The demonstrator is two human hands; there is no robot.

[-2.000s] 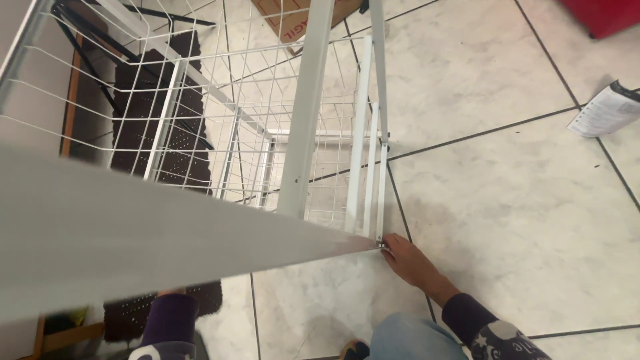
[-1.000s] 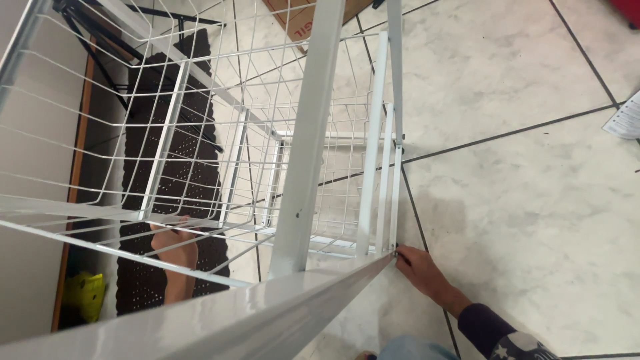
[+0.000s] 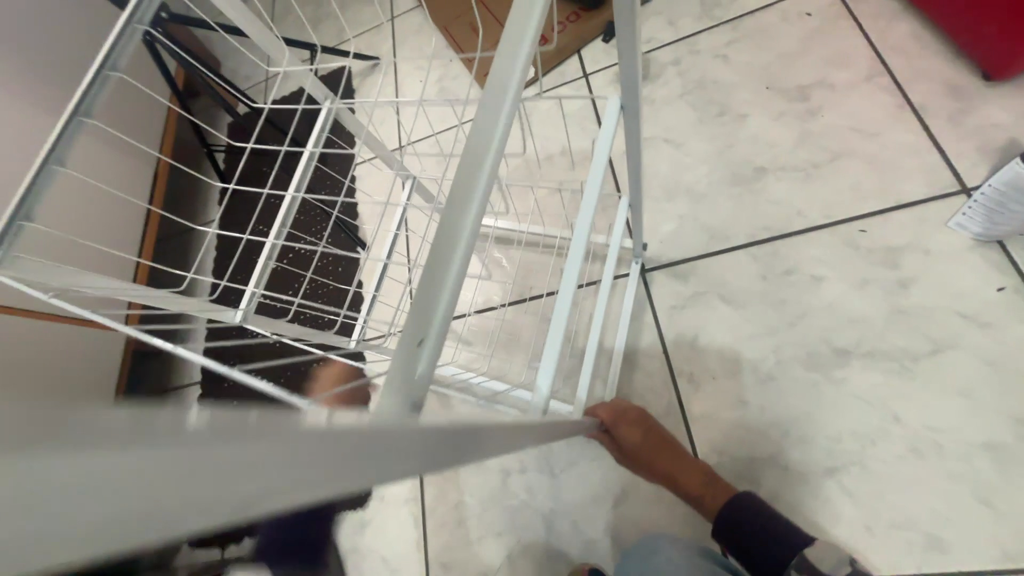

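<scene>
A white metal frame [image 3: 472, 208] with several wire baskets [image 3: 280, 152] fills the left and middle of the head view. One of its posts runs close to the camera across the lower left, blurred. My right hand [image 3: 636, 436] has its fingers closed around the far, lower end of that post, near the floor. My left hand [image 3: 340, 384] is blurred and partly hidden behind the frame's bars and post, beside the lower side rail; whether it grips anything cannot be told.
A dark perforated mat [image 3: 280, 208] lies on the tiled floor [image 3: 800, 336] behind the baskets. Black metal legs [image 3: 192, 72] stand at upper left. A cardboard box [image 3: 480, 32] is at the top, a red object [image 3: 980, 32] at upper right, a printed sheet [image 3: 996, 204] at the right edge.
My left hand, seen at the basket's lower rail one second ago, has shifted right along the frame. My right hand stays at the post's lower end.
</scene>
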